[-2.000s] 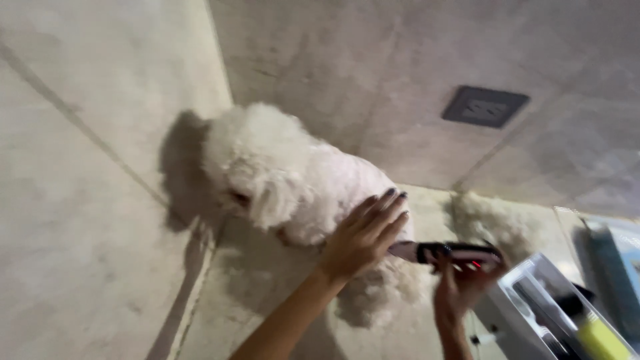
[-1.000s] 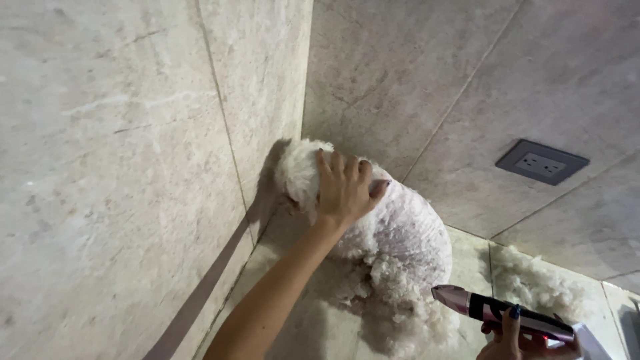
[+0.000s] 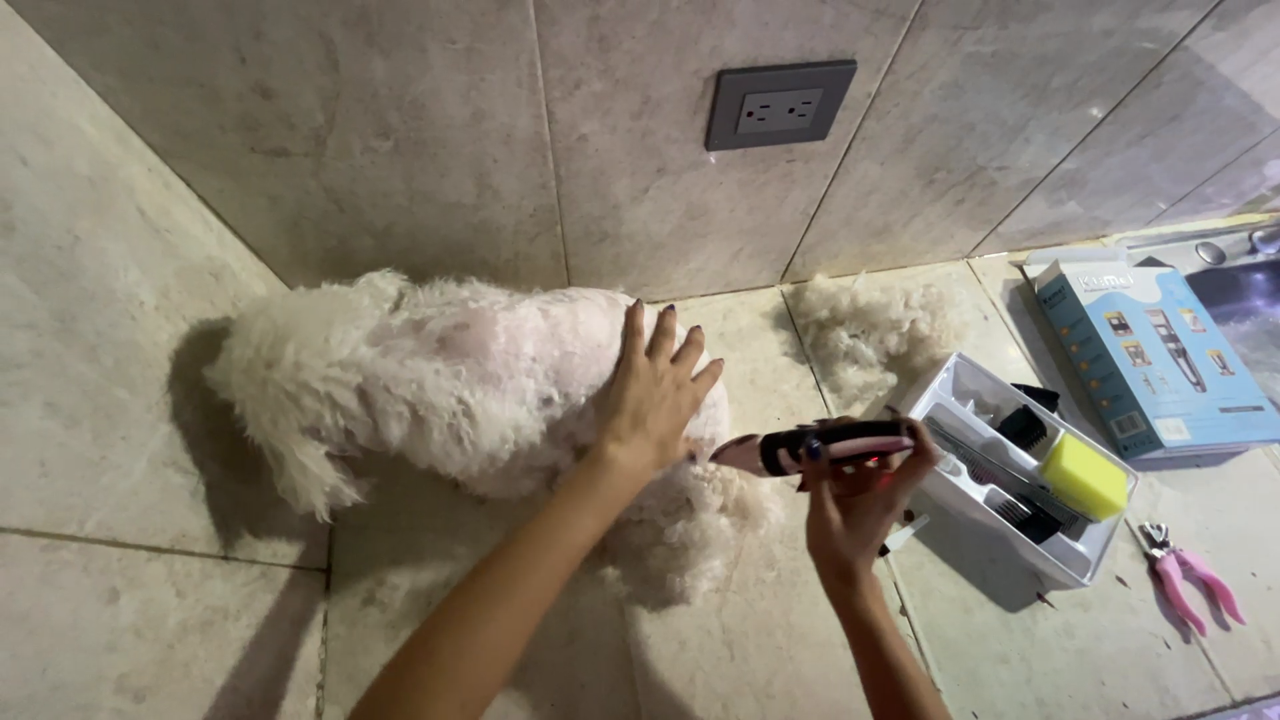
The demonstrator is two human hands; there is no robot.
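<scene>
A white curly-haired dog [image 3: 470,380] stands against the tiled wall with its head at the left; the hair on its back is clipped short, while the leg hair stays fluffy. My left hand [image 3: 655,390] rests on its hindquarters, fingers spread. My right hand [image 3: 860,500] holds a pink-and-black hair clipper [image 3: 810,448], its tip pointing left, close beside the dog's rear. Whether the blade touches the coat cannot be told. Cut hair [image 3: 870,325] lies in a heap by the wall, right of the dog.
A white plastic tray [image 3: 1085,575] holds guide combs, a metal comb and a yellow sponge [image 3: 1085,477]. Behind it lies a blue clipper box [image 3: 1160,350], near a sink [image 3: 1240,280] at the right edge. Pink-handled nail clippers [image 3: 1190,580] lie on the tiles. A power outlet [image 3: 780,105] is on the wall.
My left hand has moved from the dog's head and neck to its hindquarters. The clipper is now close to the dog's rear. The view has shifted to the right.
</scene>
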